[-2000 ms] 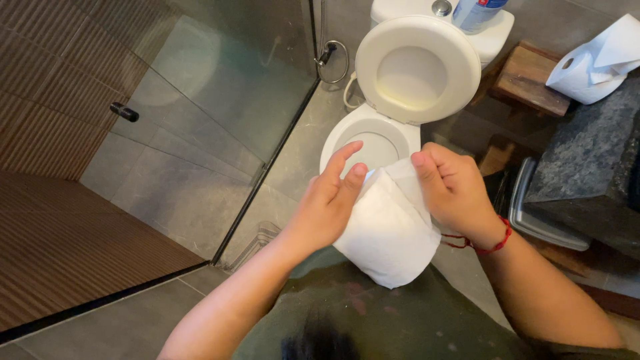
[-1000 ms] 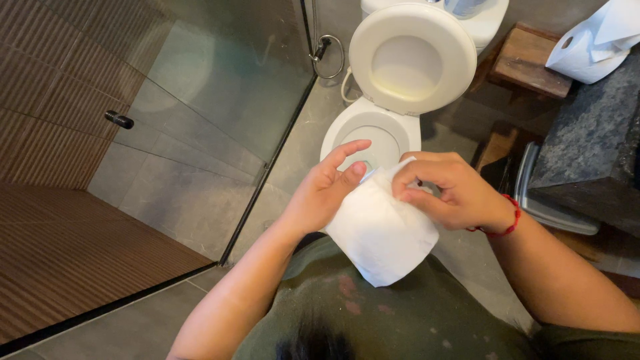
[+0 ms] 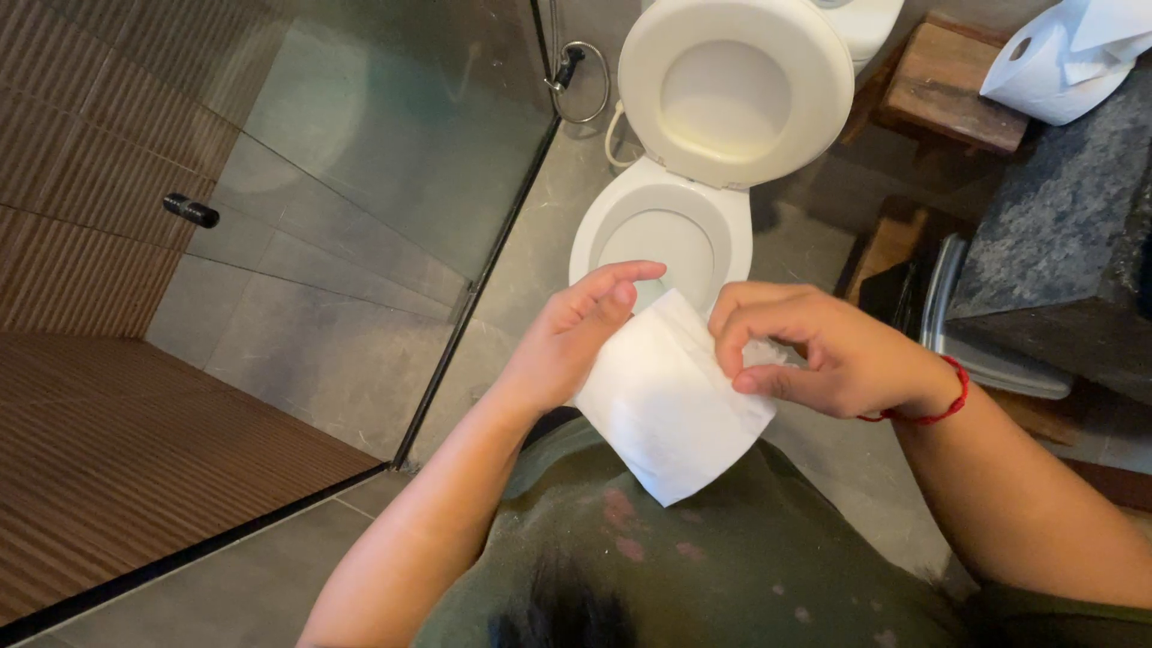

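A piece of white toilet paper (image 3: 670,400) hangs between my two hands, in front of a dark green shirt. My left hand (image 3: 576,337) lies along its left edge, thumb and index finger close together, the other fingers hidden behind. My right hand (image 3: 805,346), with a red cord bracelet (image 3: 952,396) at the wrist, pinches the paper's right side between thumb and fingers. Beyond the hands stands a toilet bowl (image 3: 589,243) with its lid and seat (image 3: 643,90) raised.
A glass shower panel (image 3: 360,207) with a black knob (image 3: 191,211) stands at left. At right are a wooden stool (image 3: 954,85), a toilet paper roll (image 3: 1035,76), a dark stone counter (image 3: 1053,207) and a grey bin lid (image 3: 1008,364). A hand spray (image 3: 567,70) hangs on the wall.
My right hand has shifted from the paper's upper corner to its right side, its fingers now curled in. My left hand has stayed at the left edge.
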